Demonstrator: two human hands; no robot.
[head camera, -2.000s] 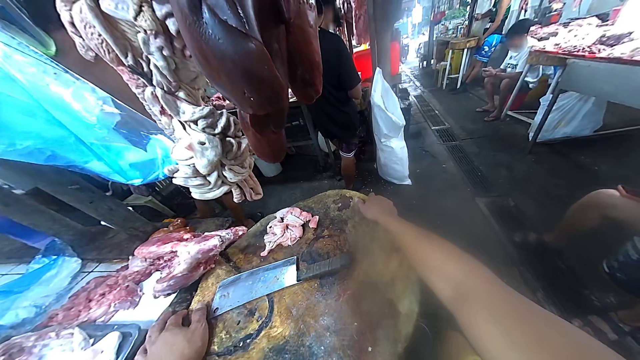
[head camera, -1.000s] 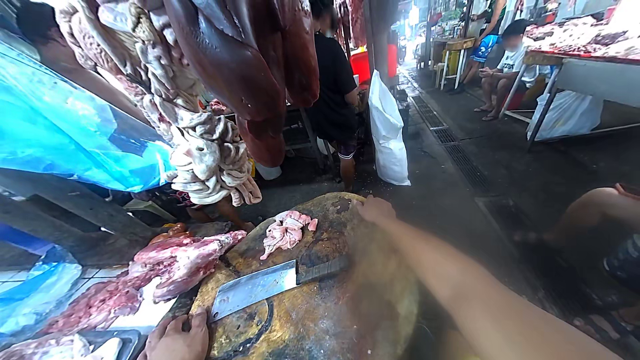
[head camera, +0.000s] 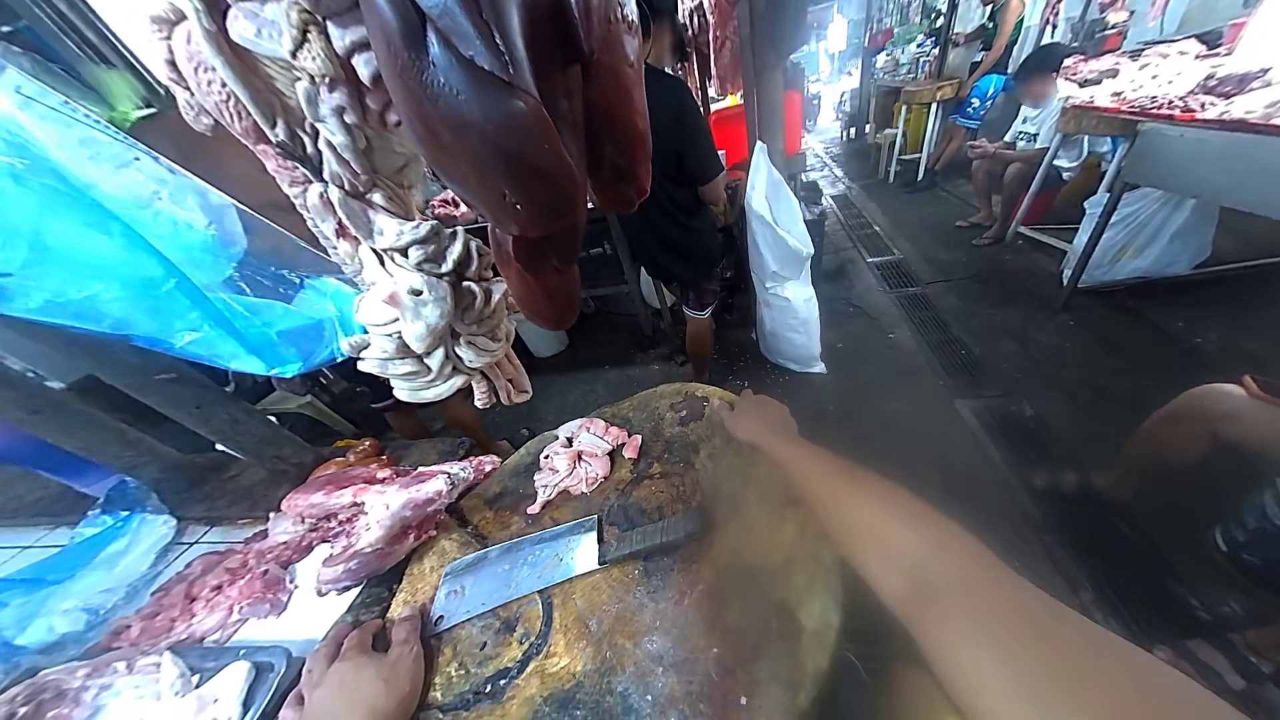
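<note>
My left hand (head camera: 365, 672) rests at the near left edge of a round wooden chopping block (head camera: 640, 640), beside the blade end of a cleaver (head camera: 520, 572). Nothing shows in that hand, and its fingers are slightly apart. The cleaver lies flat on the block, its dark handle to the right. My right hand (head camera: 757, 418) is on the block's far right rim, with the arm stretched out; its fingertips are partly hidden. Between the hands, toward the far side of the block, lies a small heap of pale pink meat pieces (head camera: 577, 460).
Raw meat cuts (head camera: 370, 510) and a grey tray (head camera: 265, 665) lie at the left. Pale intestines (head camera: 420, 300) and dark livers (head camera: 500, 130) hang above the block's far side. A white sack (head camera: 780, 265) stands beyond. A person in black (head camera: 680, 170) stands behind; others are at the right.
</note>
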